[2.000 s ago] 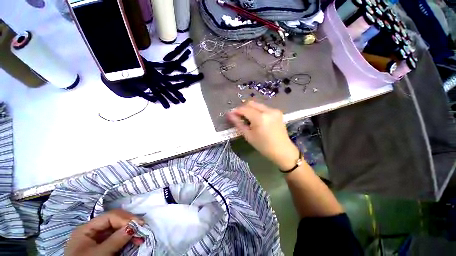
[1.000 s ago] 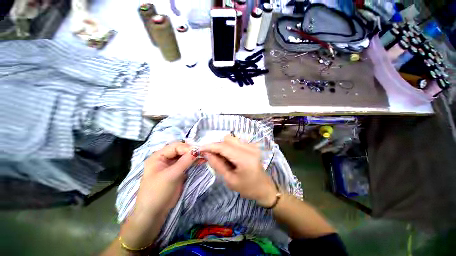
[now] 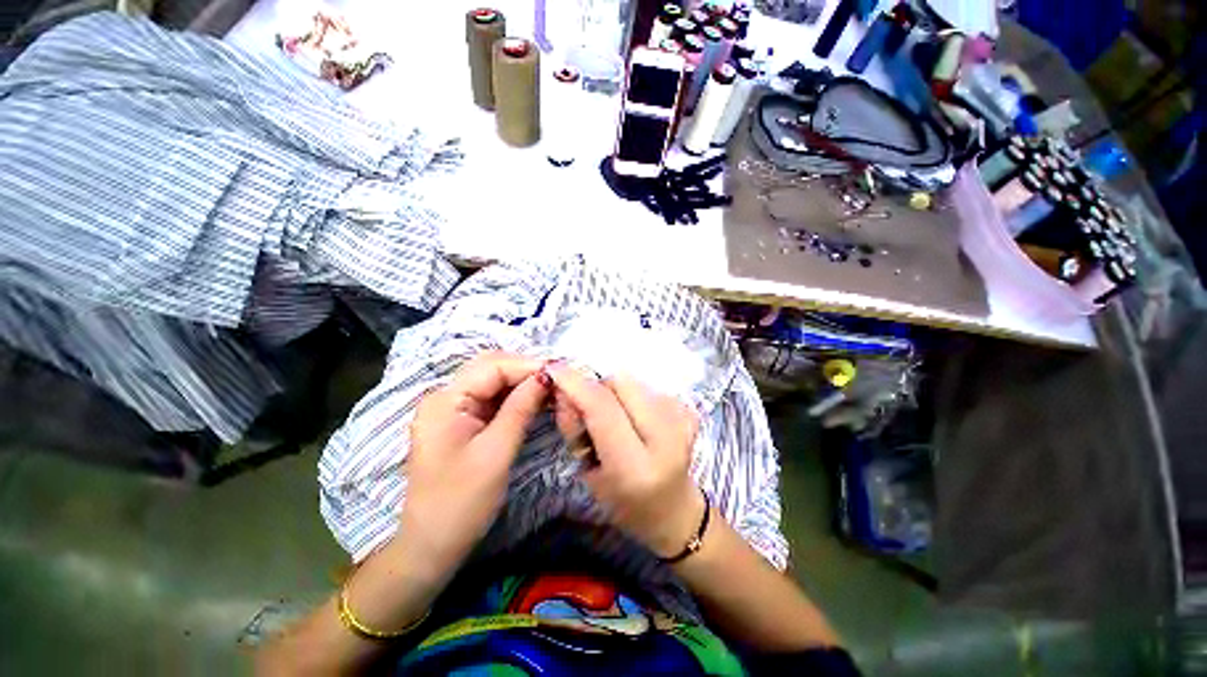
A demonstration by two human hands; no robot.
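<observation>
The striped garment (image 3: 384, 450) lies bunched on my lap, its round opening facing up with plain white cloth (image 3: 622, 347) inside. My left hand (image 3: 463, 456) pinches at the near side of the opening, thumb and forefinger closed. My right hand (image 3: 629, 450) meets it, fingertips touching or nearly touching the left ones. A tiny dark red spot shows between the fingertips. What exactly is pinched, and any needle or thread, is too small to tell.
A striped garment pile (image 3: 146, 172) is at the left. On the white table (image 3: 569, 232) stand brown thread cones (image 3: 518, 93), a smartphone (image 3: 649, 113) over a black glove (image 3: 682, 192), a brown mat (image 3: 847, 265) with small bits, a grey pouch (image 3: 860, 126) and a pink spool tray (image 3: 986, 232).
My right hand has come from the mat to my left hand at the garment and stays there. The view has shifted, showing more of the left pile.
</observation>
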